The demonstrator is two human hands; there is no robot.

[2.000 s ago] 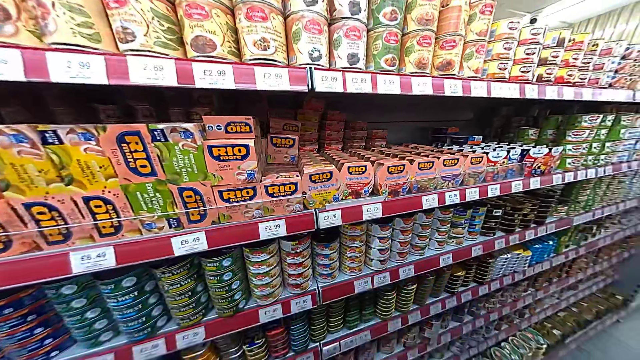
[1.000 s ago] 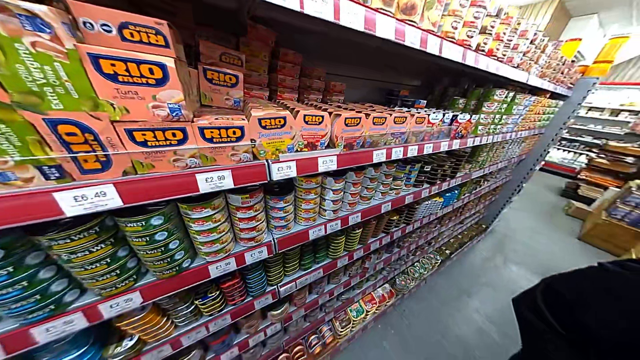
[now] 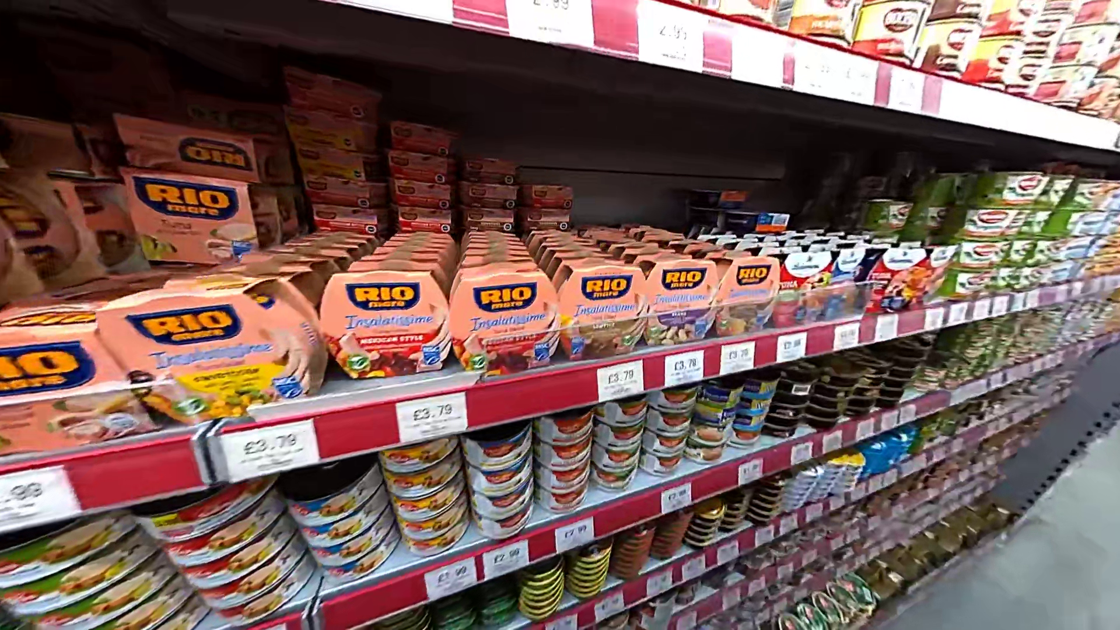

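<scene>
Neither of my hands shows in the head view, so what they hold is hidden. Pink Rio Mare Insalatissime tuna salad packs (image 3: 385,324) stand in rows along the middle shelf. A Rio Mare tuna carton (image 3: 191,214) sits behind them at the left, beside taller stacks of flat pink cartons (image 3: 422,175). On the shelf below are stacks of round cans (image 3: 424,494). Farther right come red and blue tuna packs (image 3: 901,278) and green-labelled cans (image 3: 997,223).
A red shelf edge with price tags (image 3: 534,398) runs from lower left to upper right. Above it juts the upper shelf's edge (image 3: 744,61), with large cans (image 3: 888,31) on top. Grey floor (image 3: 1041,534) shows at the lower right.
The view has moved along the shelves and closer to the Insalatissime packs. The dark shape at the lower right one second ago is out of view.
</scene>
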